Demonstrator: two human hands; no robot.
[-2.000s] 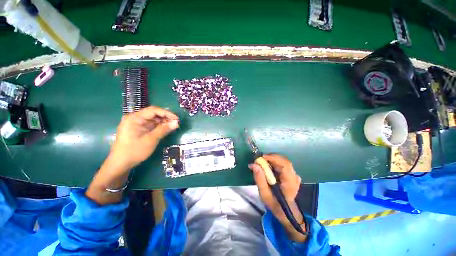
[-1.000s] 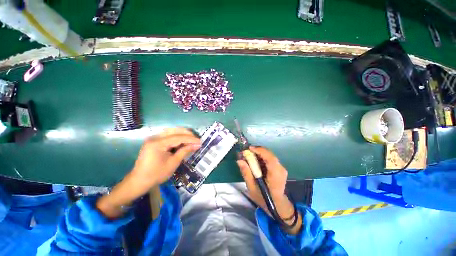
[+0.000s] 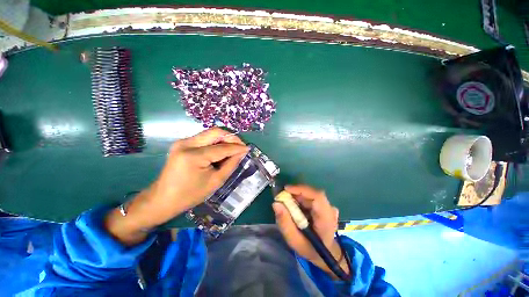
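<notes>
The phone circuit board (image 3: 241,188) lies tilted at the bench's front edge, its upper end pointing away to the right. My left hand (image 3: 200,174) is over its left side, fingertips pinched at the board's upper end; whether they hold a small part or solder wire is too small to tell. My right hand (image 3: 307,223) grips the soldering iron (image 3: 293,210) by its cream grip, its tip at the board's upper right edge. The loose heap of tiny purple-pink and silver components (image 3: 226,96) lies beyond the board. The row of small dark parts (image 3: 116,101) stands left of the heap.
At the right are the black fume extractor fan (image 3: 477,97), the white cup (image 3: 467,158) and a tan block (image 3: 482,187) with a cord. A worn whitish rail (image 3: 261,24) runs along the far side. A board (image 3: 490,20) lies beyond it. A white pipe (image 3: 37,26) is at upper left.
The view has moved closer. The board has turned from lying flat across to a slant. My left hand has moved right onto it, and the iron's tip has come to its upper right edge.
</notes>
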